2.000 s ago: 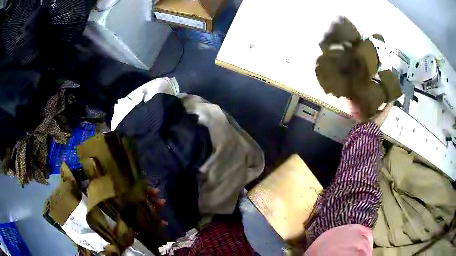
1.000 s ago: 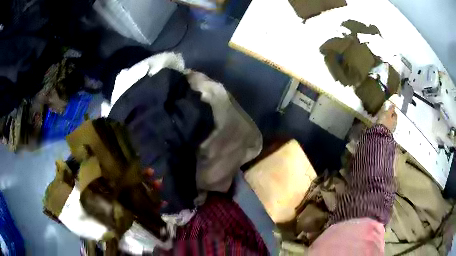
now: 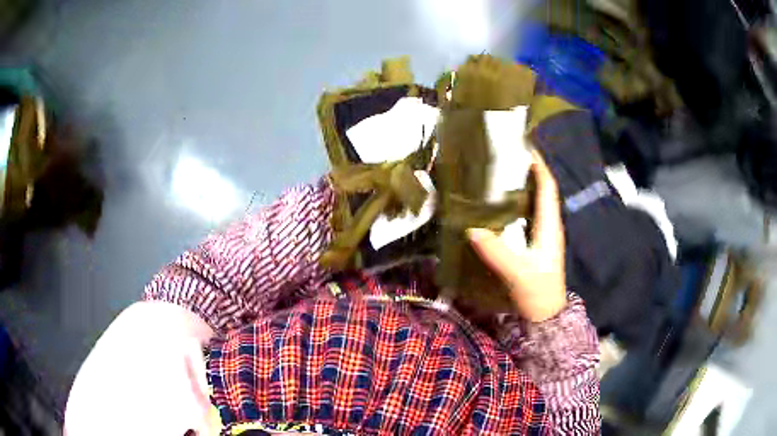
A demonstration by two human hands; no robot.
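Note:
Two olive-brown cut-piece bundles are held against my body. The left one (image 3: pixel 331 128) has a dark inner layer, a tied strip and white papers on top. The right one (image 3: pixel 464 157) stands close beside it, with a white paper along its side. My right hand (image 3: pixel 532 255) grips the right bundle, thumb across its face and a finger along its right edge. My left sleeve reaches behind the left bundle; the left hand is hidden there.
A grey floor (image 3: pixel 213 77) lies beyond the bundles. A dark fabric pile (image 3: pixel 622 255) is close on the right, with a blue crate (image 3: pixel 566 72) behind it. Blurred brown and dark things stand at the left edge. A pale board-like thing is at the lower right.
The view has swung away from the white sewing table. My right hand has left the brown pieces there and now holds a bundle at my body. My left hand has gone out of sight.

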